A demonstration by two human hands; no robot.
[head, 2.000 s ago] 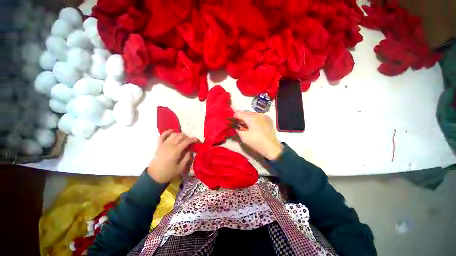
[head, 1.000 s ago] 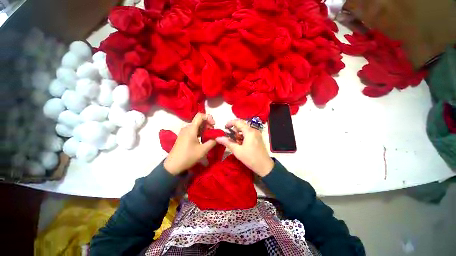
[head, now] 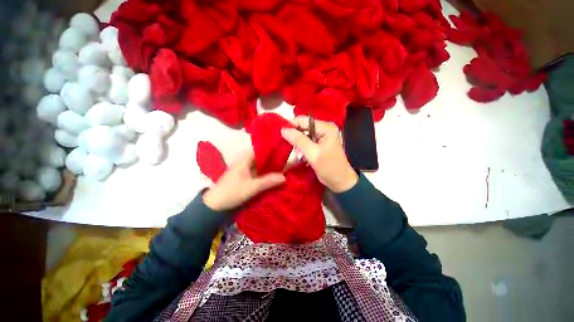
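Note:
A red plush piece (head: 280, 210) lies at the table's front edge, over the top of the apron; its upper lobe stands up between my hands. My left hand (head: 238, 185) lies against the left side of this piece, fingers partly hidden behind the upper lobe, thumb stretched to the right. My right hand (head: 321, 151) is at the lobe's right side, fingertips together. A small dark tool (head: 311, 127), perhaps snips, is tucked in my right hand. No needle or thread can be made out.
White pompoms (head: 104, 116) lie at the left. A big heap of red plush pieces (head: 283, 56) covers the back. A black phone (head: 360, 138) is right of my right hand. A small red piece (head: 211, 160) lies left. A yellow bag (head: 94, 264) is below the table.
My hands were close together at the piece's top; now my left hand is lower with its thumb stretched out, and the upper lobe stands higher. The small metallic object is no longer seen.

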